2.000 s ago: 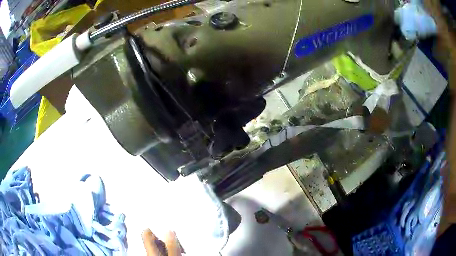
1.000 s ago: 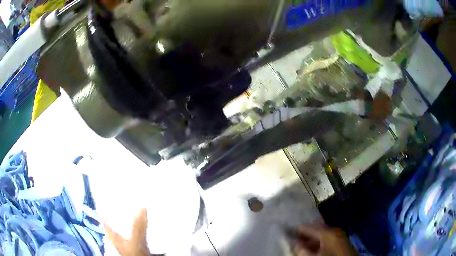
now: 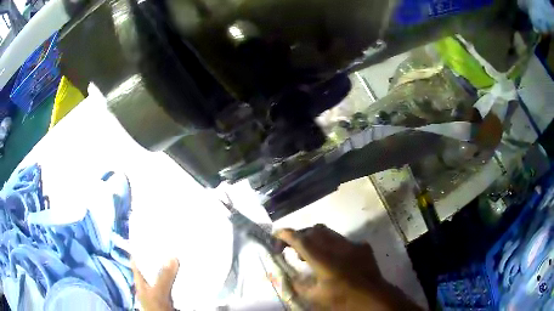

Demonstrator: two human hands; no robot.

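A pale round bag panel (image 3: 200, 243), washed out by glare, lies at the needle end of the sewing machine (image 3: 267, 79). My left hand (image 3: 157, 284) is at its lower left, thumb and finger spread; whether it grips the fabric cannot be told. My right hand (image 3: 331, 264) is closed on scissors (image 3: 267, 243), whose blades point up-left to the panel's edge near the presser foot. Blade tips and needle are unclear in glare and shadow. Whitish binding tape (image 3: 389, 132) runs along the cylinder arm (image 3: 364, 158).
A tangled light-blue work pile (image 3: 54, 255) lies on the white table at left. A blue crate (image 3: 465, 285) with light-blue pieces (image 3: 534, 267) is at lower right. Another blue crate (image 3: 36, 73) and a yellow item (image 3: 65, 100) are at upper left.
The red-handled scissors lay at lower right; my right hand came in there and now has scissors up at the panel. My left hand moved up onto the panel's side. The view has shifted.
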